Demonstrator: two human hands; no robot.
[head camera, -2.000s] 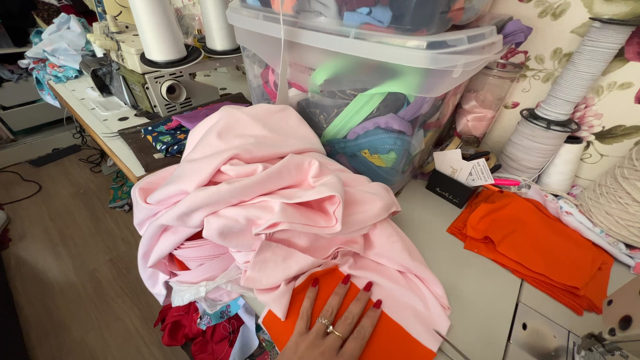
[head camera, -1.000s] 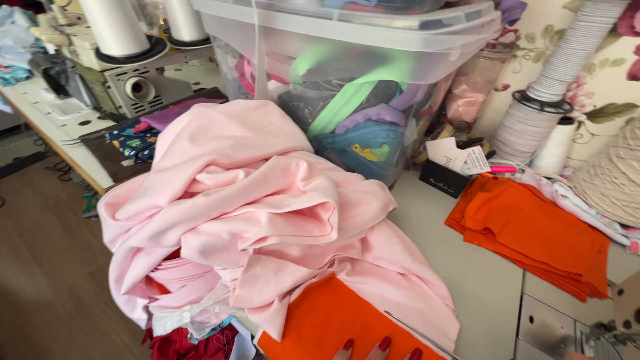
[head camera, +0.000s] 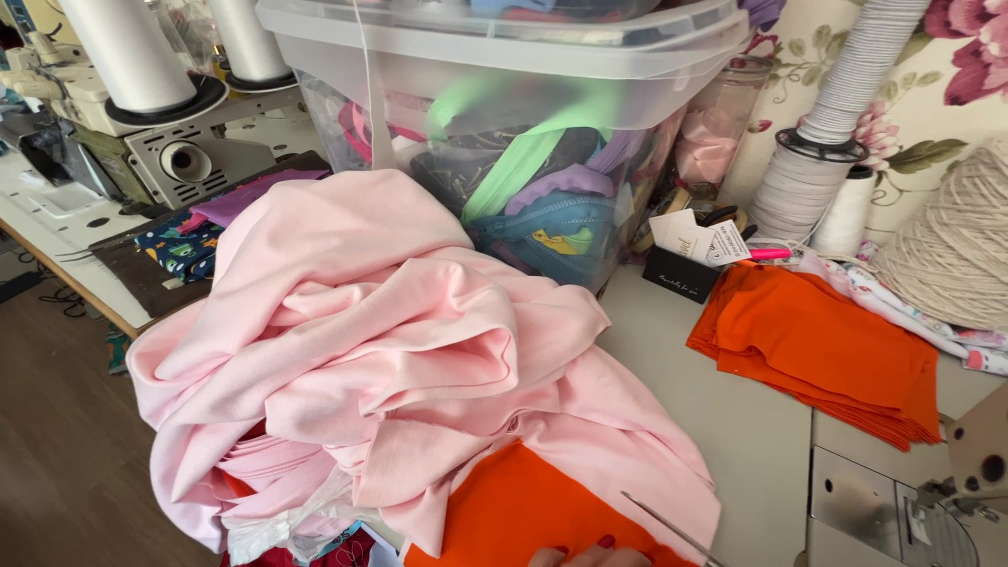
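Note:
The fingertips of my left hand (head camera: 591, 555), with red nails, rest on a piece of orange fabric (head camera: 528, 504) at the bottom edge; the rest of the hand is out of frame. Just right of them a thin metal blade (head camera: 669, 529), apparently of scissors, lies along the orange fabric's right side, its handle end hidden below the frame. My right hand is out of view. Behind and partly beneath the orange piece spreads a large crumpled heap of pale pink fabric (head camera: 378, 315). A stack of orange fabric pieces (head camera: 819, 339) lies on the table to the right.
A clear plastic bin (head camera: 504, 71) of zippers and cloth stands behind the pink heap. Sewing machine parts (head camera: 858, 504) are at lower right, another machine (head camera: 181, 157) at left. A black box with cards (head camera: 681, 272), elastic spool (head camera: 811, 157) and cord cone (head camera: 953, 244) stand at back right.
Two seconds ago most of my left hand showed, spread on the orange fabric; now only its fingertips show at the bottom edge. More of the metal blade is visible than two seconds ago.

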